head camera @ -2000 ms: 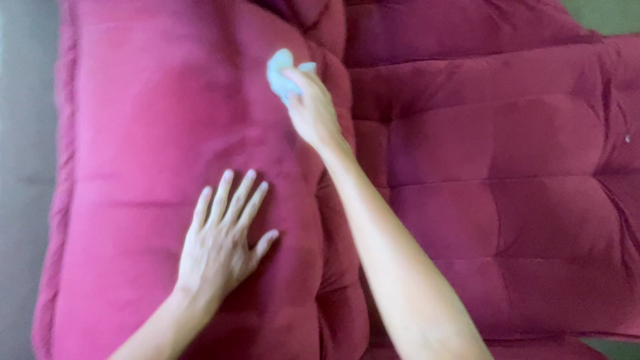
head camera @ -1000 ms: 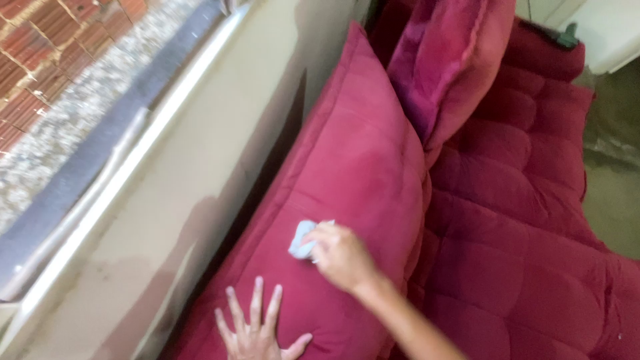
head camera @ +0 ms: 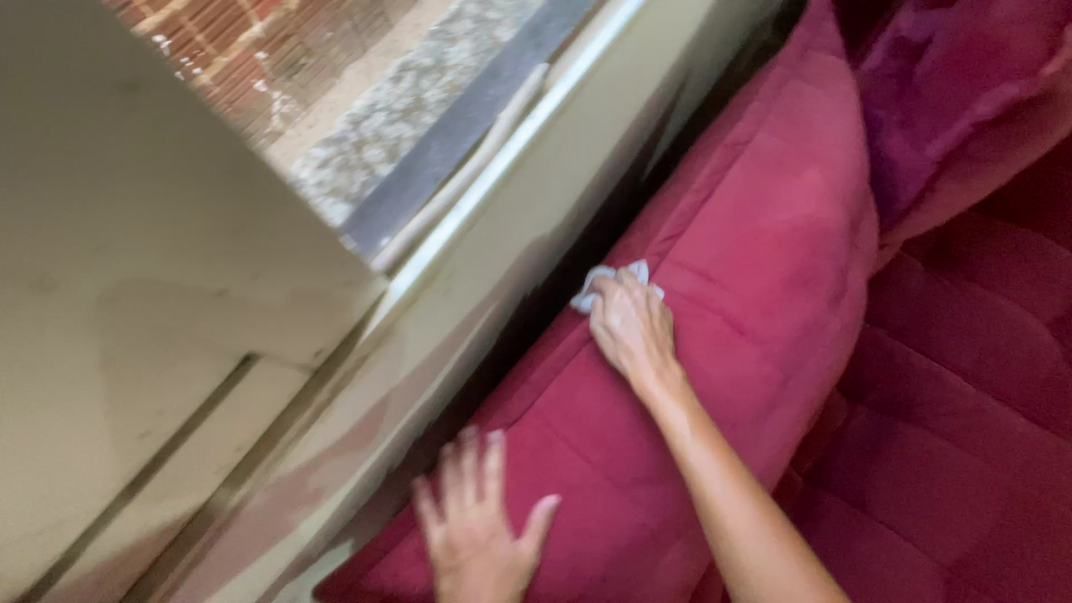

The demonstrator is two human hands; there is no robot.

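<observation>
My right hand (head camera: 632, 322) grips a crumpled pale cloth (head camera: 590, 289) against the top edge of a dark pink fabric sofa backrest (head camera: 754, 276), close to its piped seam. Lower down and to the left, my left hand (head camera: 481, 519) is spread over the same backrest near its edge, slightly blurred, holding nothing. Part of the cloth is hidden under my right fingers.
A beige wall (head camera: 536, 251) runs along behind the backrest, with a dark gap between them. Above it is a window sill (head camera: 477, 126) with brickwork beyond. A plush magenta cushion (head camera: 946, 109) lies at upper right, above the tufted seat (head camera: 963, 402).
The view has swung strongly toward the wall and window. My right hand, still holding the cloth, has moved from the broad face of the backrest to its wall-side edge.
</observation>
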